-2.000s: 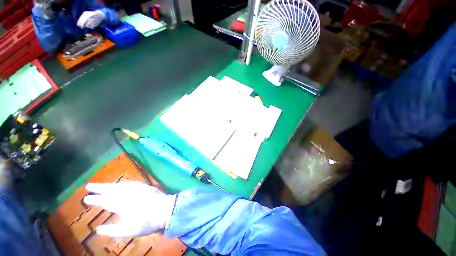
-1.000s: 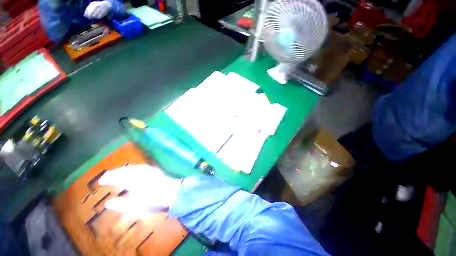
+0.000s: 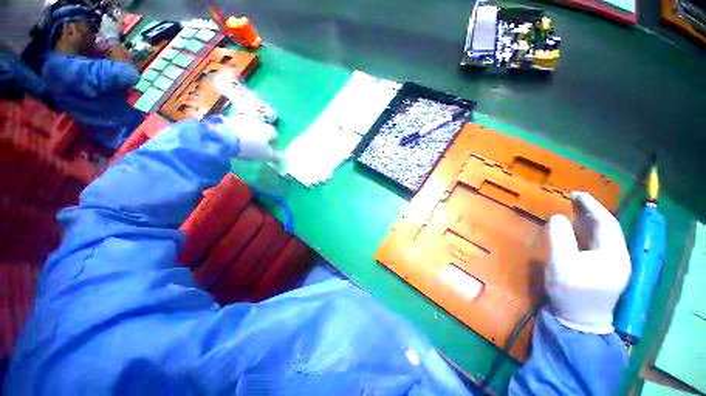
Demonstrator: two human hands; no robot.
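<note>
The orange-brown fixture [image 3: 433, 255] lies on the green mat with its slots showing and no board in it. My right hand [image 3: 588, 263], white-gloved, is over its right edge with thumb and fingers apart, holding nothing. My left hand [image 3: 251, 139], white-gloved, is stretched far to the left; its fingers are blurred beside a silvery, bright object [image 3: 246, 99], and whether it grips this cannot be told. A circuit board with a pale heatsink [image 3: 522, 42] lies on the dark green conveyor. The blue electric screwdriver [image 3: 644, 267] lies right of my right hand.
A black screw tray [image 3: 418, 139] with a pen on the screws adjoins the fixture's left. White sheets [image 3: 341, 128] lie beside it. Red stacked trays [image 3: 240, 240] stand at the near left. Another person [image 3: 89, 77] sits at the far left near another orange fixture [image 3: 182, 97]. Pale sheets [image 3: 685, 332] lie right.
The view has swung left. The board on the conveyor now lies clear of my left hand, which has moved out to the left. My right hand stays at the fixture, now nearer its right edge.
</note>
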